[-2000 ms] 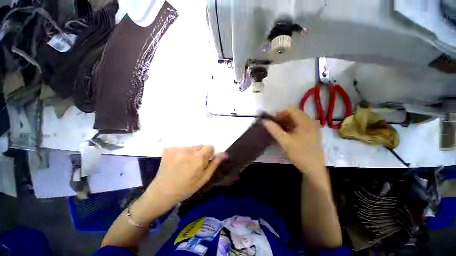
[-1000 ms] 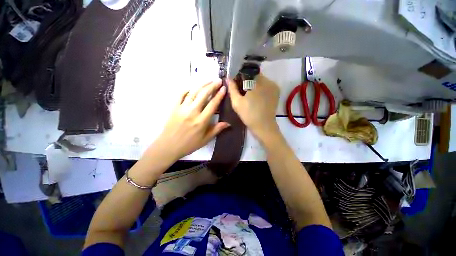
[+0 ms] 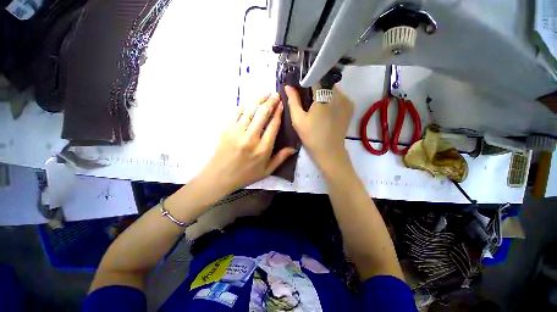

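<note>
A dark brown fabric strip (image 3: 284,164) lies on the white table, its far end under the presser foot (image 3: 289,60) of the sewing machine (image 3: 470,49). My left hand (image 3: 247,143) lies flat along the strip's left edge, fingertips on it near the foot. My right hand (image 3: 320,122) is at the strip's right edge, its thumb or finger on the fabric close to the foot; part of it is hidden behind the machine's knob. The needle cannot be made out clearly.
Red-handled scissors (image 3: 391,125) and a crumpled yellow-brown banana peel (image 3: 436,157) lie right of my right hand. A stack of brown cut pieces (image 3: 101,73) is at the left. Finished pieces (image 3: 440,250) are heaped lower right. Light fabric (image 3: 229,213) lies at my lap. A blue crate (image 3: 73,247) is lower left.
Two seconds ago both hands held the strip at the table's front edge; it then went under the foot. Since one second ago, the strip's near end has moved forward onto the table.
</note>
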